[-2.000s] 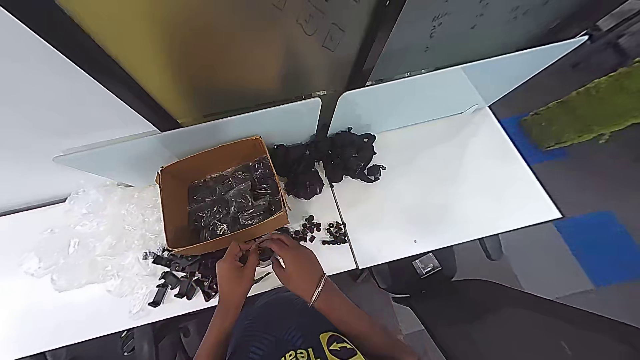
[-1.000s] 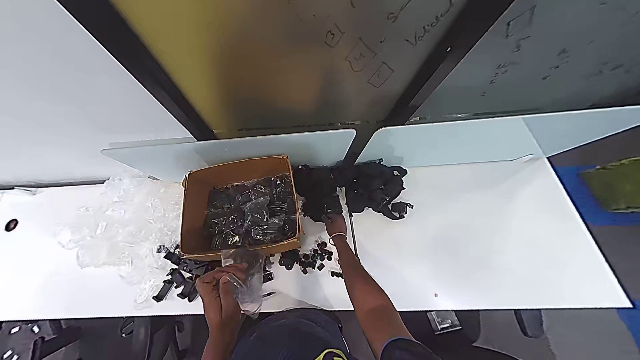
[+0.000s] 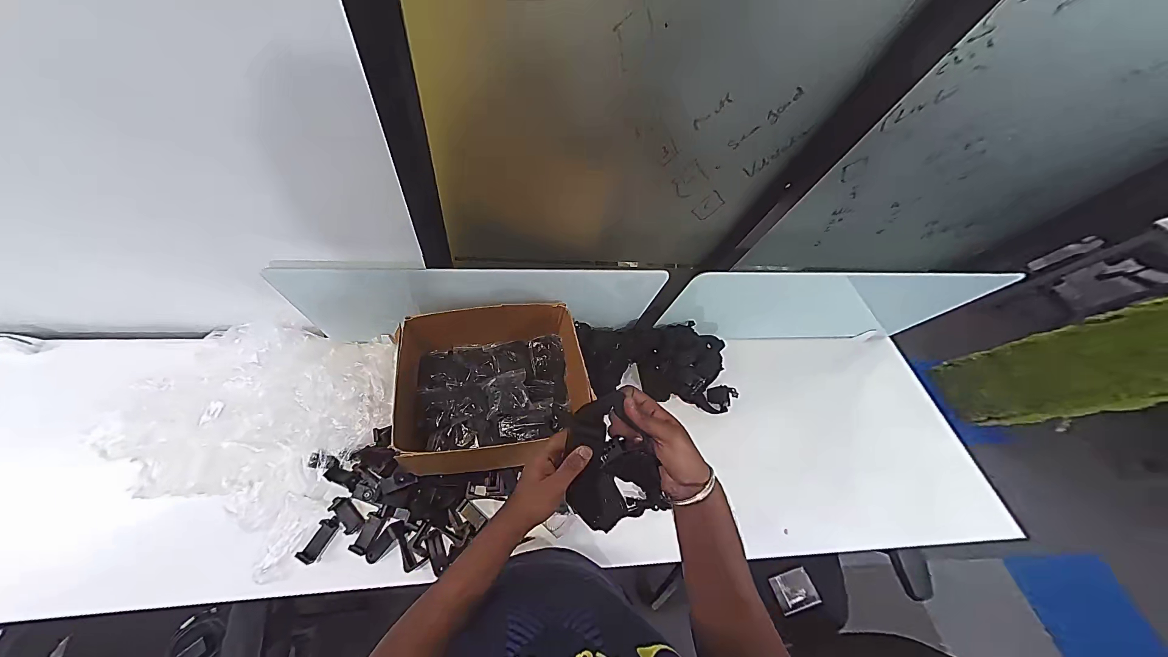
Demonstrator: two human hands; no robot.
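Note:
Black straps (image 3: 598, 493) hang between my two hands, just right of a cardboard box. My left hand (image 3: 550, 476) grips their left side near the box's front right corner. My right hand (image 3: 662, 444), with a bracelet at the wrist, pinches the upper right part of the straps. The open cardboard box (image 3: 493, 456) holds many black items in clear plastic bags (image 3: 493, 392). Behind my right hand lies a pile of black straps (image 3: 684, 360). Black plastic clamp-like parts (image 3: 392, 511) are heaped in front of the box, partly hidden by my left forearm.
Crumpled clear plastic bags (image 3: 246, 411) cover the white table (image 3: 839, 438) left of the box. Low glass divider panels (image 3: 785, 301) stand along the table's back edge. A chair (image 3: 821, 602) is below the front edge, and a green surface (image 3: 1049, 365) lies at the far right.
My left hand has let go of the clear plastic bag it held one second ago. My right hand has come back from the strap pile, and black straps are now between both hands.

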